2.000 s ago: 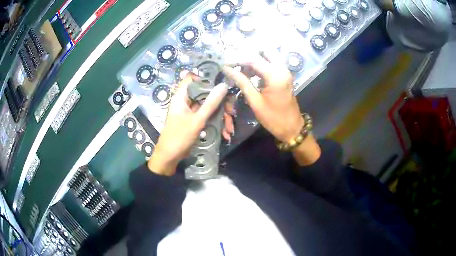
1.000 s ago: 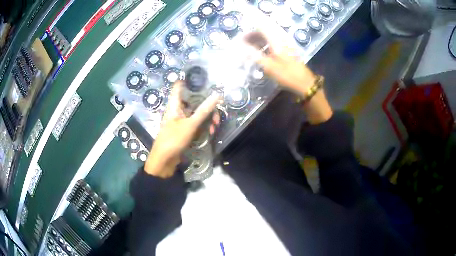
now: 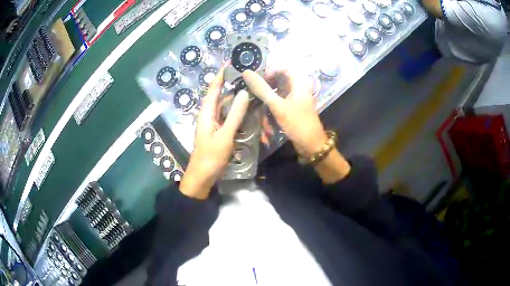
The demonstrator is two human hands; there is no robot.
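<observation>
A long grey multi-pocket holder (image 3: 240, 159) stands lengthwise in front of me. My left hand (image 3: 215, 137) grips it around the upper part. A round black ring part (image 3: 246, 58) sits in its top seat. My right hand (image 3: 296, 114) is at the holder's upper right, thumb on the holder just below that ring. A blurred dark round part (image 3: 279, 84) shows at my right fingers; glare hides the exact grip. The lower seats show no black ring. The clear tray (image 3: 151, 75) with rows of ring parts lies behind the hands, partly washed out by glare.
A filled housing (image 3: 158, 148) lies left of my left arm. Slim ribbed dark rods (image 3: 103, 215) lie at the lower left. The green belt (image 3: 67, 162) carries pale perforated strips (image 3: 94, 98). Another person's sleeve (image 3: 470, 31) is at the upper right, above a red bin (image 3: 483, 137).
The right hand went out over the tray and is back at the holder. A black ring now sits in the top seat, which was empty two seconds ago. The left hand keeps its grip.
</observation>
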